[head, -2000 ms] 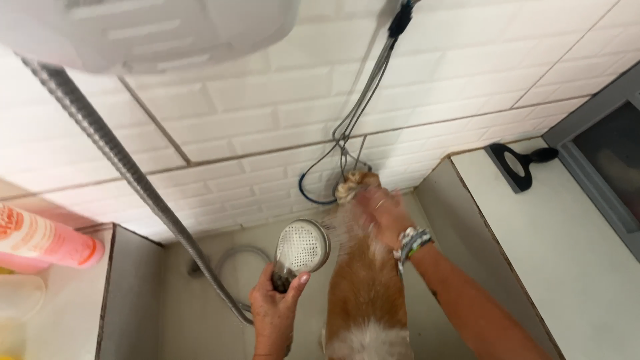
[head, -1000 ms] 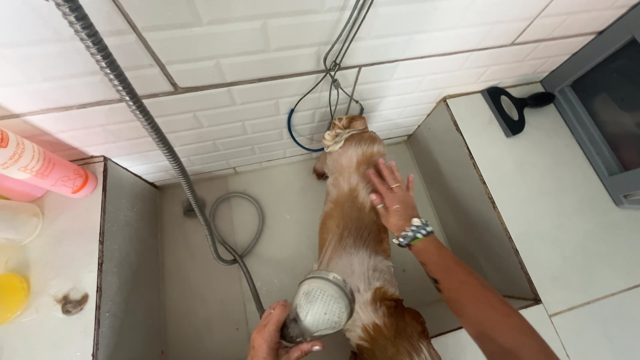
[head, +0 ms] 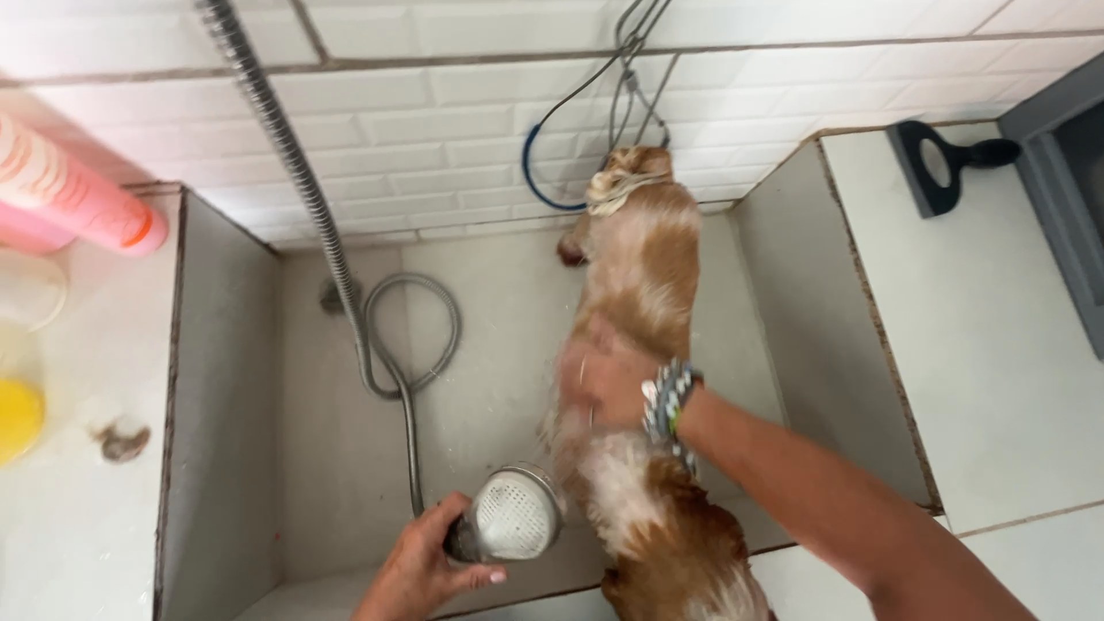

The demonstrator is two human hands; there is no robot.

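A wet tan-and-white dog (head: 647, 259) stands in a tiled wash basin (head: 492, 345), its rear toward the tiled wall and its front at the bottom edge. My left hand (head: 427, 556) grips the handle of a shower head (head: 516, 515), its perforated face showing, close beside the dog. My right hand (head: 604, 375), blurred and wearing a braided bracelet (head: 668, 401), lies on the dog's back with nothing held. A metal shower hose (head: 293, 164) runs down into the basin and loops on its floor. Cable loops (head: 625, 86) hang against the wall by the dog's far end.
Pink bottles (head: 78, 190), a yellow item (head: 17, 418) and a hair clump (head: 122, 442) are on the left ledge (head: 103, 345). On the right ledge (head: 931, 345) lie a black grooming brush (head: 936, 168) and a gray-framed box (head: 1061, 190). Basin walls rise on both sides.
My right hand has moved along the dog's back toward the near end. The shower head has shifted from over the dog to its left side. The view has tilted downward since two seconds ago.
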